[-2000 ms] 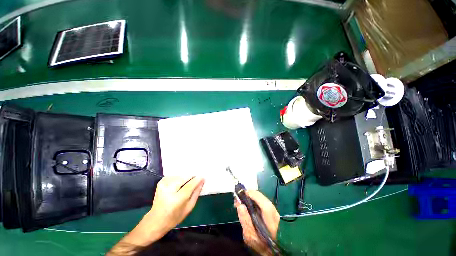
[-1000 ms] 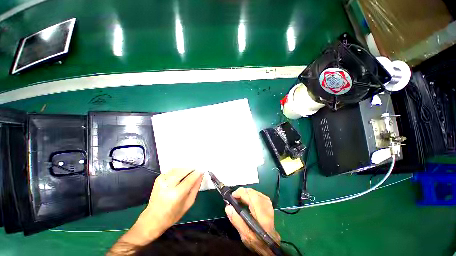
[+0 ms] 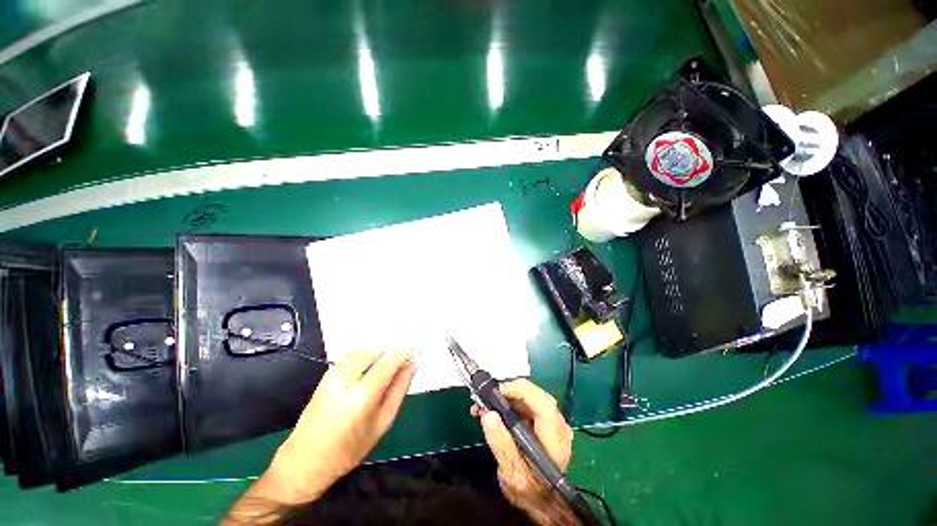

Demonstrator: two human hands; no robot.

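Observation:
A white panel stack (image 3: 421, 283) lies in front of me. My right hand (image 3: 526, 437) holds a dark soldering iron (image 3: 519, 431) like a pen; its metal tip is over the lower part of the white panel. My left hand (image 3: 344, 421) is at the panel's lower left edge, thumb and fingertips pinched together. A thin dark lead wire (image 3: 310, 358) runs from the nearest black rear housing (image 3: 241, 401) to my left fingers; its end at the fingertips is too small to make out.
More black housings (image 3: 121, 411) lean in a row at left. At right are a soldering iron stand (image 3: 584, 283) with yellow sponge (image 3: 599, 337), a cream container (image 3: 608, 209), a fume fan (image 3: 680, 159), a black feeder box (image 3: 699, 293) with pale tube, and a blue plastic item (image 3: 904, 375). A solar panel (image 3: 41, 128) lies far left.
The iron's tip touched near my left fingertips a second ago and is now a little to their right. The far solar panel has shifted left in view.

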